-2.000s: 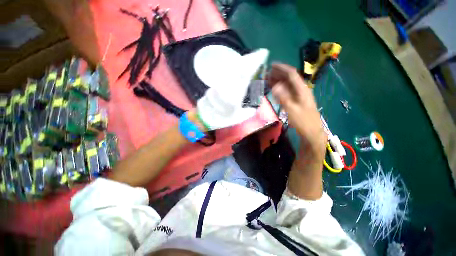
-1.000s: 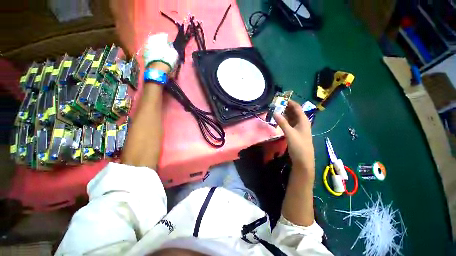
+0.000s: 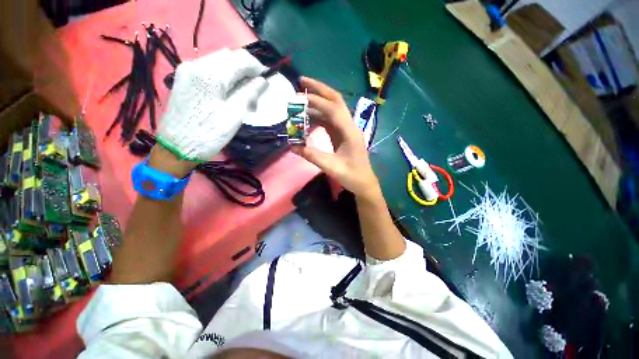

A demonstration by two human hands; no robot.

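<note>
My left hand (image 3: 210,102), in a white knit glove, is over the left part of the black housing (image 3: 256,147). A short dark lead (image 3: 279,66) sticks out from its fingertips. My bare right hand (image 3: 343,144) holds a small circuit board (image 3: 297,119) by its edges at the housing's right side. The housing lies on the pink surface (image 3: 224,231); its white round disc (image 3: 277,102) is partly hidden by my glove. The looped black power cord (image 3: 242,184) lies at the housing's near side.
Stacked circuit boards (image 3: 49,203) stand at left. Short black leads (image 3: 140,84) fan out on the pink surface. On the green bench (image 3: 336,35) are a yellow soldering gun (image 3: 385,63), scissors (image 3: 426,184), a solder spool (image 3: 467,159) and white cable ties (image 3: 501,228).
My left hand has moved from the black leads to over the housing, with a lead now in its fingers. My right hand still holds the board. The camera view has shifted.
</note>
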